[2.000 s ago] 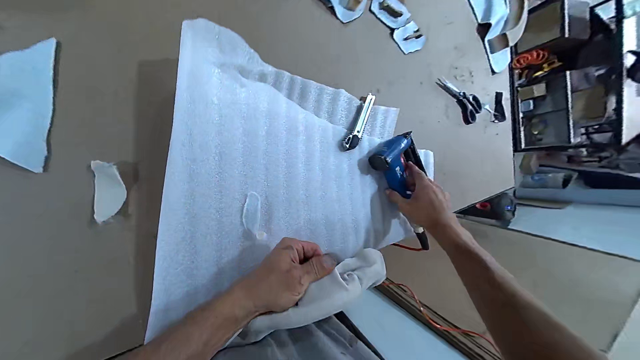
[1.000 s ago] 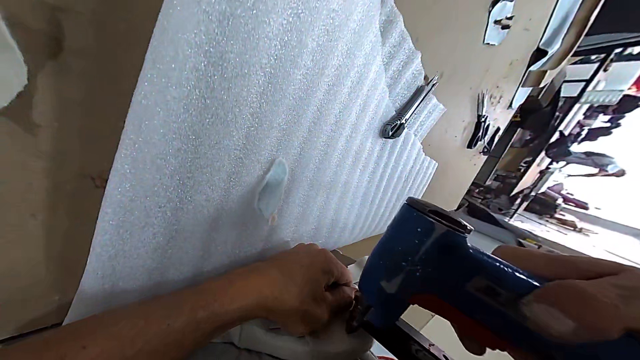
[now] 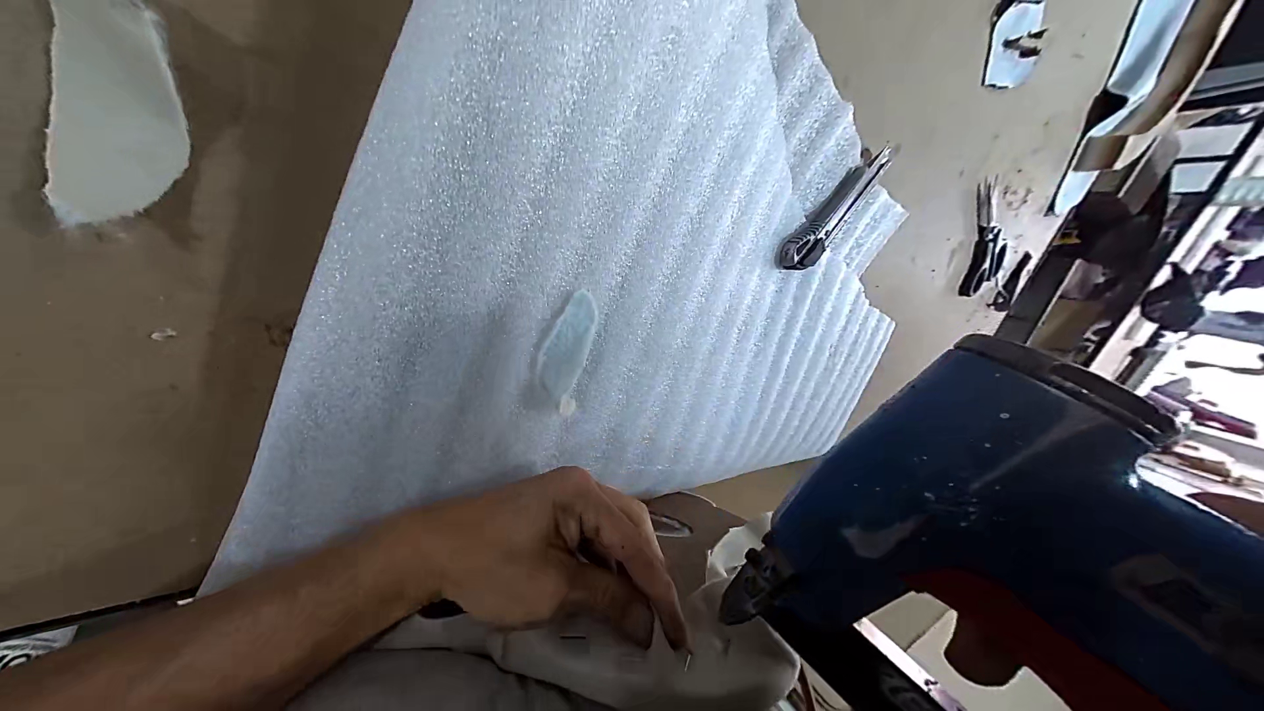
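Observation:
My left hand (image 3: pixel 563 563) pinches and presses the edge of a light-coloured cover material (image 3: pixel 721 642) at the bottom centre, where thin metal staples show near the fingertips. Close on its right, the dark nose of a blue staple gun (image 3: pixel 938 494) points at the same material. The tool's handle runs out of the right edge, where only a sliver of my right hand (image 3: pixel 1229 509) shows around it. Beyond both lies a white foam sheet (image 3: pixel 592 197) with a small pale scrap (image 3: pixel 569 346) and a utility knife (image 3: pixel 834 209) on it.
Scissors (image 3: pixel 984 247) with dark handles lie on the brown table (image 3: pixel 247 326), past the foam sheet. A pale cut piece (image 3: pixel 114 118) is at the upper left, and another small piece (image 3: pixel 1014 44) with dark bits lies at the upper right. Cluttered shelving (image 3: pixel 1096 237) stands at the right.
The staple gun was over the foam sheet two seconds ago; it has come down beside my left hand at the cover material. The view has moved much closer.

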